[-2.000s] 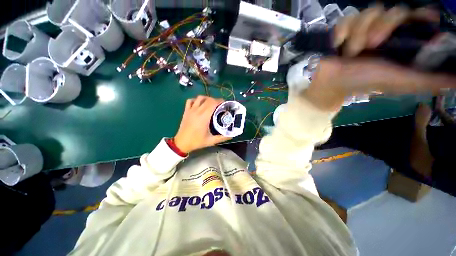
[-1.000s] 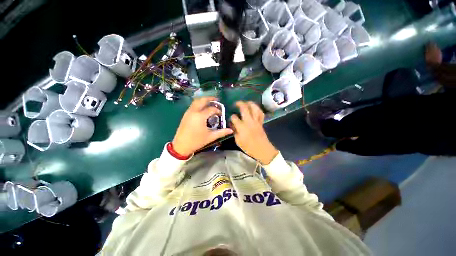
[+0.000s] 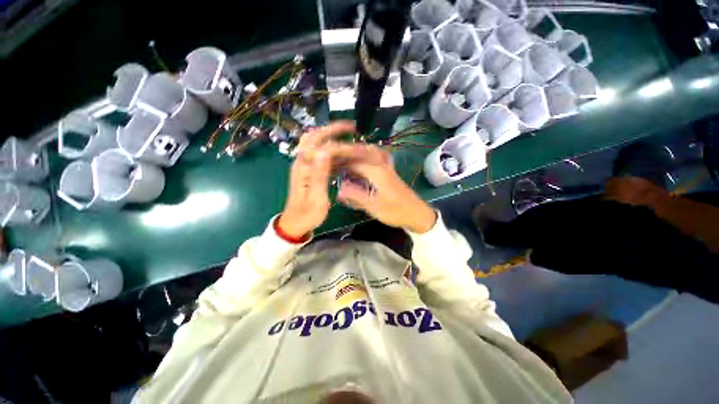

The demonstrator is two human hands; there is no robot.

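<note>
My left hand (image 3: 310,180), with a red band at the wrist, and my right hand (image 3: 388,189) meet above the bench's front edge. Both are motion-blurred, and their fingers overlap. A small pale patch (image 3: 359,188) shows between them, perhaps part of a white housing; its shape and which hand grips it cannot be told. The black electric screwdriver (image 3: 378,59) hangs upright behind my hands, in front of the metal screw feeder (image 3: 340,67). Neither hand is on the screwdriver.
A tangle of wired components (image 3: 276,106) lies left of the feeder. White housings (image 3: 130,175) stand in a loose group on the left. A tight cluster of housings (image 3: 504,75) stands on the right, some near the front edge. Another person's dark sleeve (image 3: 599,233) is at the right.
Two seconds ago my right hand was raised at the screwdriver; it has since come down beside my left hand. The housing visible in my left hand one second ago is now mostly hidden or blurred.
</note>
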